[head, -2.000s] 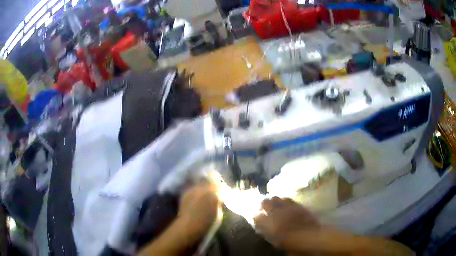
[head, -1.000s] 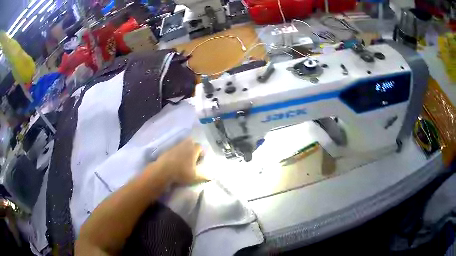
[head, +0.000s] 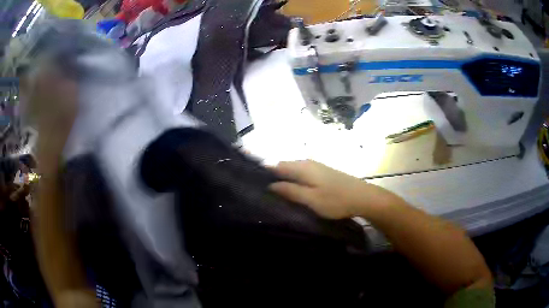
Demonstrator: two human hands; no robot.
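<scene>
A dark woven garment panel [head: 241,210] with pale backing [head: 129,141] lies over the table's front edge, left of the sewing machine [head: 391,72]. My right hand [head: 316,186] lies on the dark cloth near its upper right edge, fingers pointing left; whether it pinches the cloth is unclear. My left hand [head: 51,96] is raised at the far left, badly blurred, against the pale cloth; its fingers cannot be made out. The presser foot area [head: 337,117] is in bright lamp glow, with no cloth clearly seen under it.
A green and yellow slender item [head: 410,131] and a brown tab [head: 442,150] lie under the machine arm. More dark cloth [head: 218,66] is piled behind the panel at left. The grey table edge [head: 481,219] runs along the right front.
My left hand has moved from near the needle to the far left. My right hand has come back into view on the cloth. The panel's dark face now covers much of the front. The view has shifted.
</scene>
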